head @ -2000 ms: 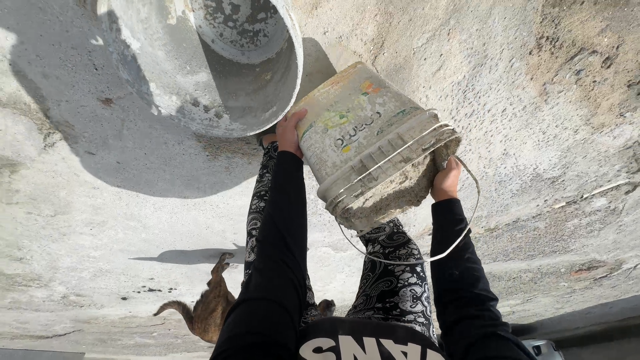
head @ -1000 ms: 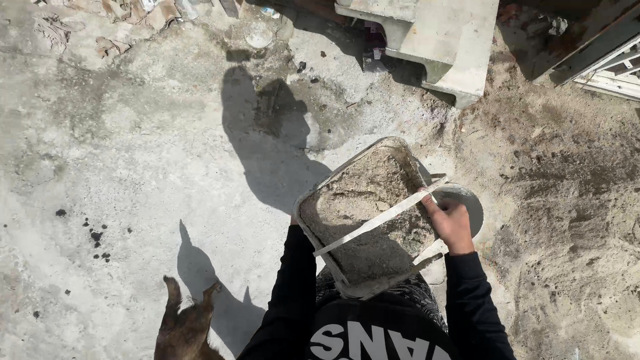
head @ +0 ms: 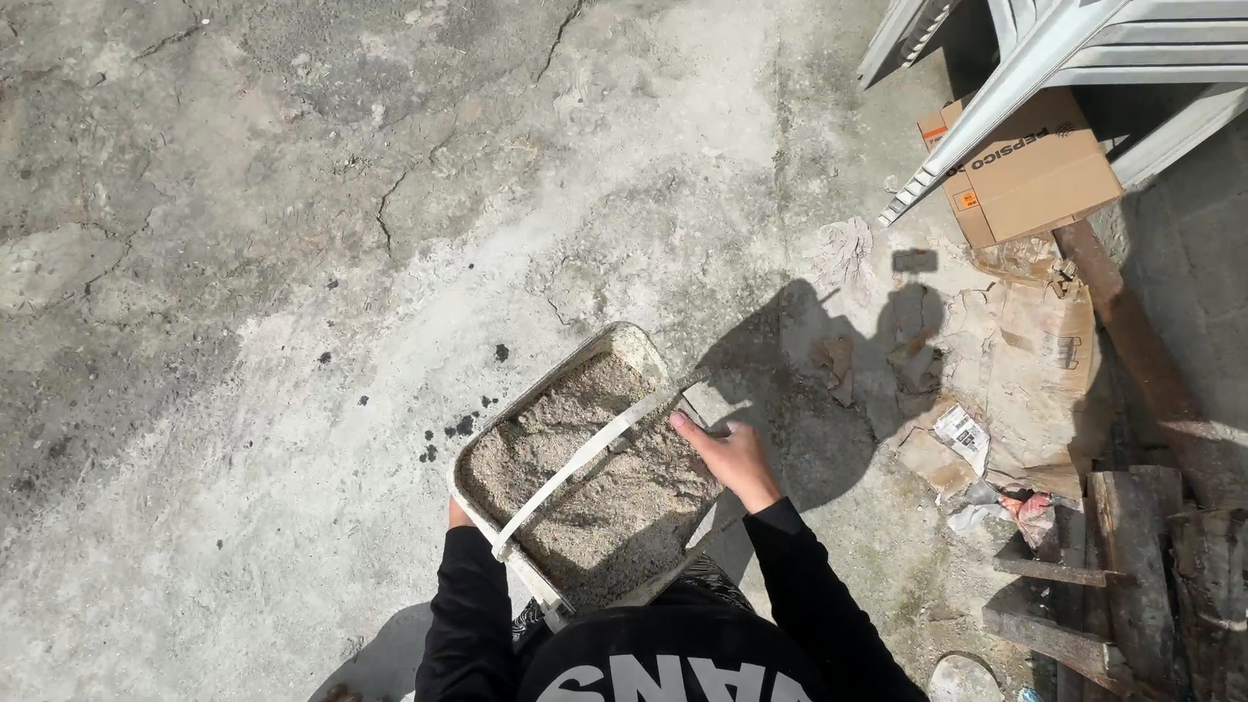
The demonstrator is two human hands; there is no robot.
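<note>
A pale plastic bucket (head: 466, 470), roughly rectangular, is held upright before my body, filled with gravelly sand (head: 595, 458). Its white handle (head: 575, 466) lies across the top. My right hand (head: 736, 460) grips the bucket's right side, with the thumb at the rim. On the other side, my left hand (head: 458, 514) is mostly hidden behind the bucket wall and my black sleeve; only a bit of skin shows against the bucket.
Cracked concrete ground (head: 322, 322) with dark spots lies around me. At upper right stand white metal frames (head: 1014, 97) over a cardboard box (head: 1033, 171). Flattened cardboard (head: 1024, 380) and litter lie on the right. Wooden boards (head: 1136, 556) are stacked at lower right.
The bucket, tilted sideways near a large drum two seconds ago, is now upright with its open top facing me. The view has turned; the drum, steps and most of the animal have left it.
</note>
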